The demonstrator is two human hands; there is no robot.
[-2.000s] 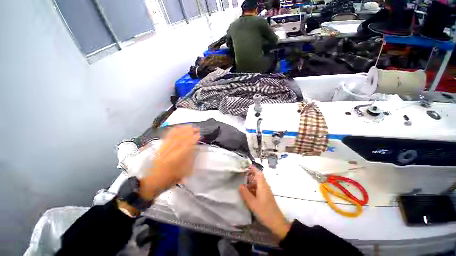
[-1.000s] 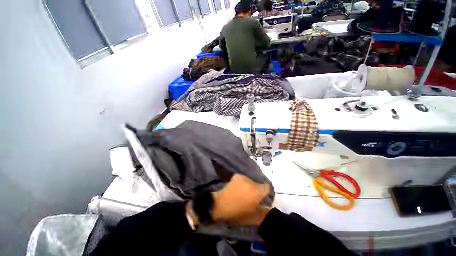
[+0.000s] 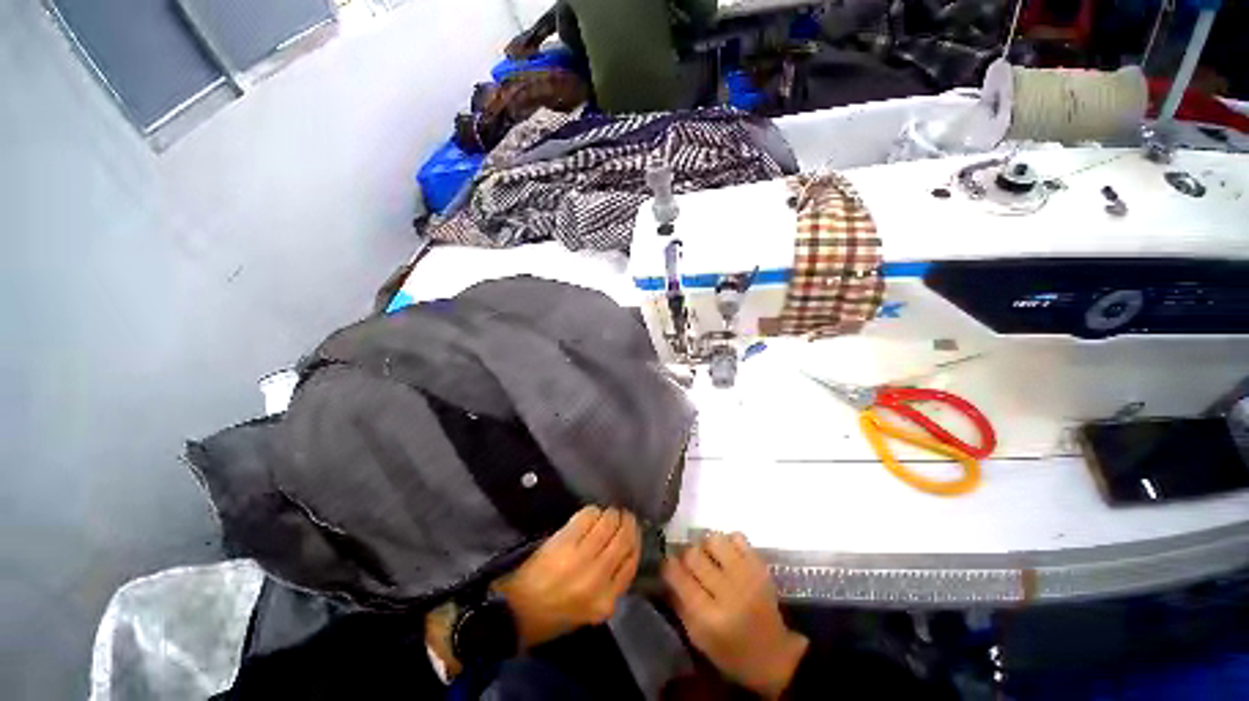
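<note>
A dark grey garment [image 3: 411,411] lies heaped on the table left of the needle, with a darker band and a small round pale button or snap on it. My left hand [image 3: 575,572], with a black watch on the wrist, pinches the garment's near edge. My right hand [image 3: 726,603] is just right of it, its fingertips on the garment's edge at the table front. The presser foot [image 3: 682,359] of the white sewing machine [image 3: 904,233] is behind the hands, and the garment lies beside it.
Scissors with red and orange handles [image 3: 931,436] and a black phone [image 3: 1164,459] lie to the right. A measuring tape [image 3: 890,585] runs along the front edge. A checked scrap [image 3: 833,260] hangs on the machine. Striped cloth [image 3: 616,178] and a person [image 3: 623,55] are behind; a lined bin [image 3: 178,630] stands left.
The pale inner side of the garment showed first; it has been turned to the dark grey side and spread left of the needle. My hands have separated slightly at its near edge. The view tilts lower.
</note>
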